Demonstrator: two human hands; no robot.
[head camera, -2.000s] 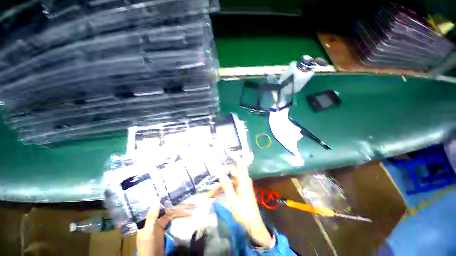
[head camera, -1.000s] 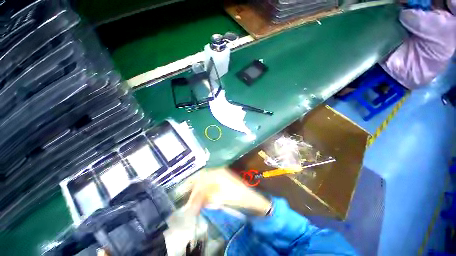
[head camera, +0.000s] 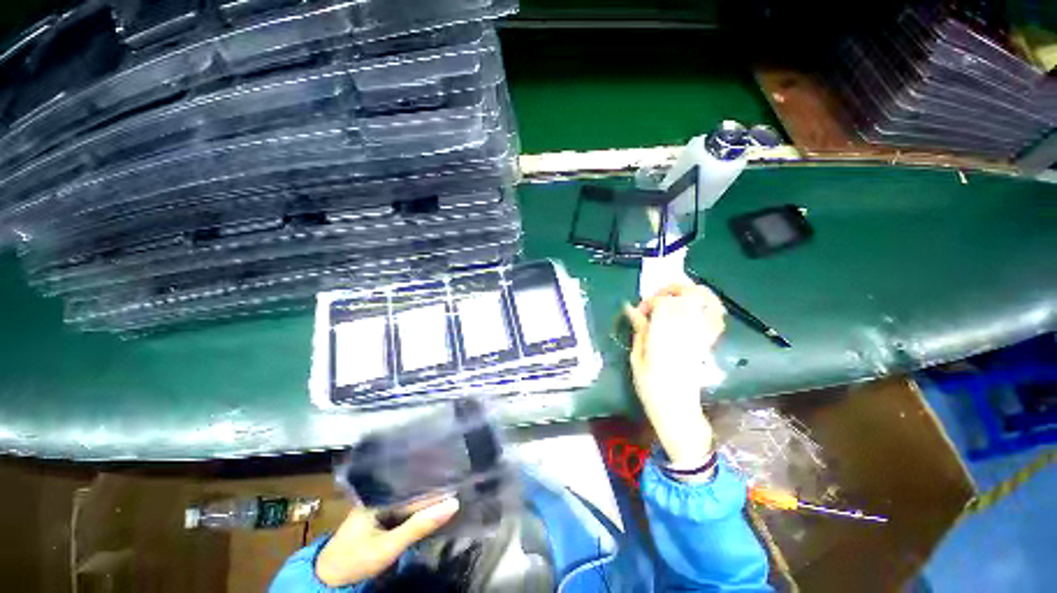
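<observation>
My left hand (head camera: 388, 539), at the bottom, holds a dark, blurred panel or panels in clear plastic (head camera: 423, 458), thumb on the near edge. My right hand (head camera: 672, 348) is over the bench at the lower end of the white cloth or paper (head camera: 663, 272) and hides part of it. Whether its fingers grip anything is unclear. A small tray (head camera: 320, 365) with a row of black-bordered front panels (head camera: 423, 339) lies on the green bench. More black-framed panels (head camera: 638, 222) stand or lean beside the white bottle (head camera: 705, 170).
A tall stack of clear trays (head camera: 267, 174) is at the back left, another (head camera: 939, 87) at the back right. A small black phone unit (head camera: 771, 231) and a thin dark tool (head camera: 742, 310) lie right. Below the edge are an orange-handled tool (head camera: 774, 498), a red cord (head camera: 626, 459) and a plastic bottle (head camera: 253, 512).
My right hand has moved from near my body out to the cloth. The bagged item is now raised in my left hand. The yellow rubber band no longer shows. The view has turned back left.
</observation>
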